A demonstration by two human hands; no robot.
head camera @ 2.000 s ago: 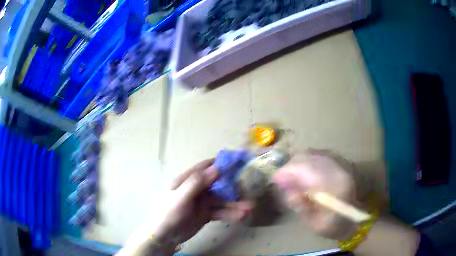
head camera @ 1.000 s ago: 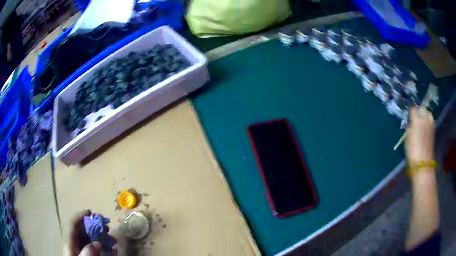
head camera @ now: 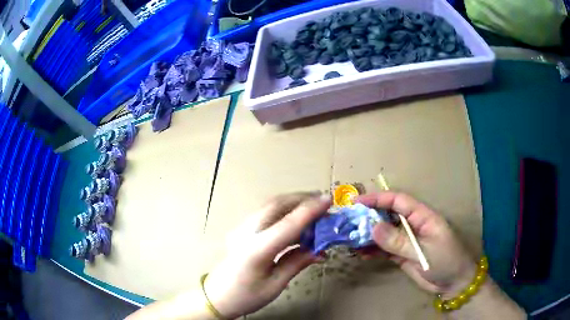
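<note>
A purple figurine body (head camera: 331, 232) lies between my two hands above the cardboard. My left hand (head camera: 275, 240) grips its left end. My right hand (head camera: 419, 240) holds a white head piece (head camera: 364, 225) against the body's right end and also keeps the pale applicator stick (head camera: 411, 237) between its fingers. The orange cap (head camera: 345, 195) sits just behind the pieces. The glue cup is hidden beneath my hands.
The pale pink tub (head camera: 375, 87) of dark caps is at the back. Loose purple bodies (head camera: 187, 78) are heaped at back left, assembled figurines (head camera: 97, 194) stand at left, and a dark phone (head camera: 535, 219) lies at right. Blue trays (head camera: 28, 181) are far left.
The view has swung back left. My right hand has come from the far-right pile of white pieces to the purple body, and a white head piece is now pressed to it.
</note>
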